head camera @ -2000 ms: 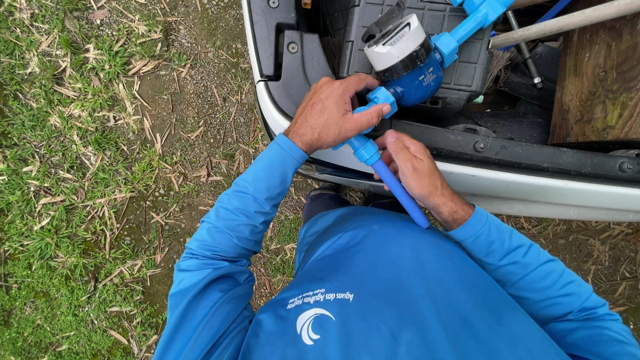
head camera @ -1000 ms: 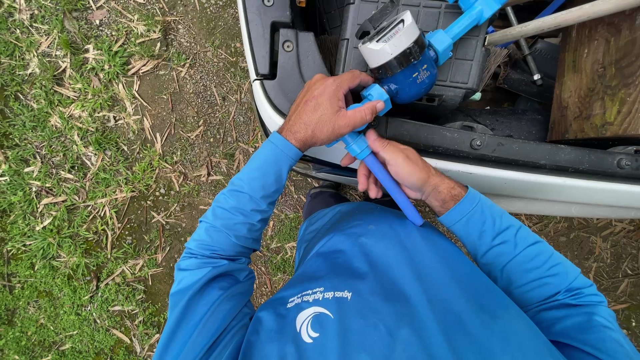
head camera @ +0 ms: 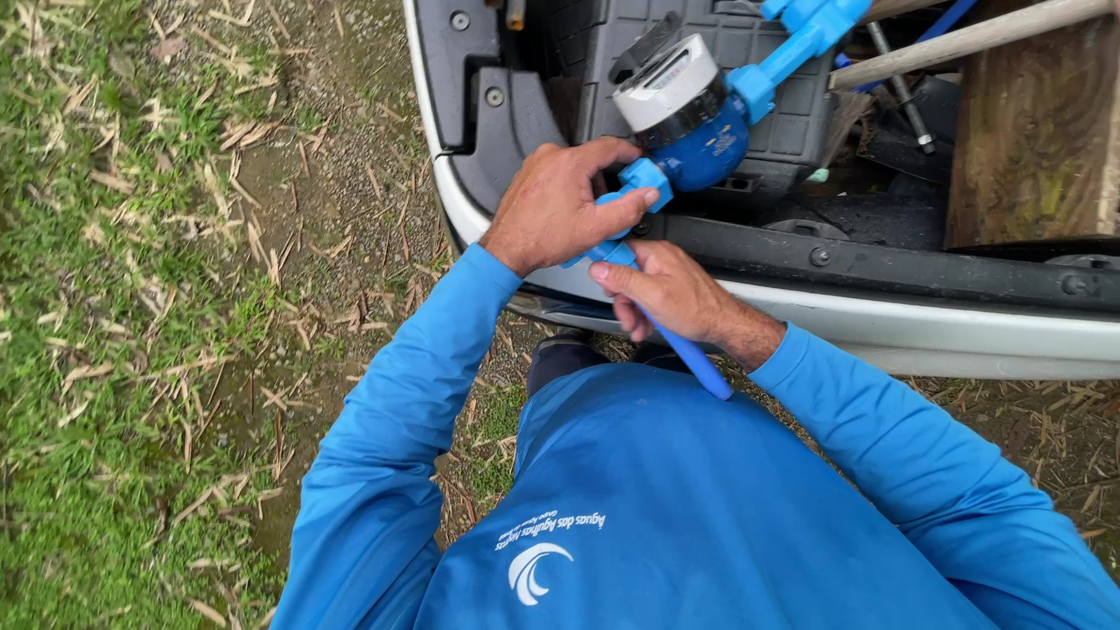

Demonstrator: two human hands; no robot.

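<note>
A water meter (head camera: 696, 118) with a white-rimmed top, a raised dark lid and a blue body lies tilted at the rear edge of a vehicle's load space. Light blue plastic fittings (head camera: 646, 182) join its near end, and another light blue fitting (head camera: 792, 57) runs from its far end. My left hand (head camera: 569, 201) grips the near fittings, thumb on top. Just below, my right hand (head camera: 669, 289) is closed around the joint where a blue plastic pipe (head camera: 691, 354) meets the fittings. The pipe's free end points down toward my shirt. My palms hide part of the joint.
Behind the meter lies a dark grey plastic case (head camera: 792, 122). To the right are a wooden handle (head camera: 971, 45), a metal rod (head camera: 910, 109) and a wooden board (head camera: 1015, 131). The vehicle's white bumper (head camera: 919, 328) runs below my hands; grass and dirt lie left.
My right hand has shifted slightly around the top of the blue pipe, and its fingers have changed position. My left hand keeps hold of the fittings.
</note>
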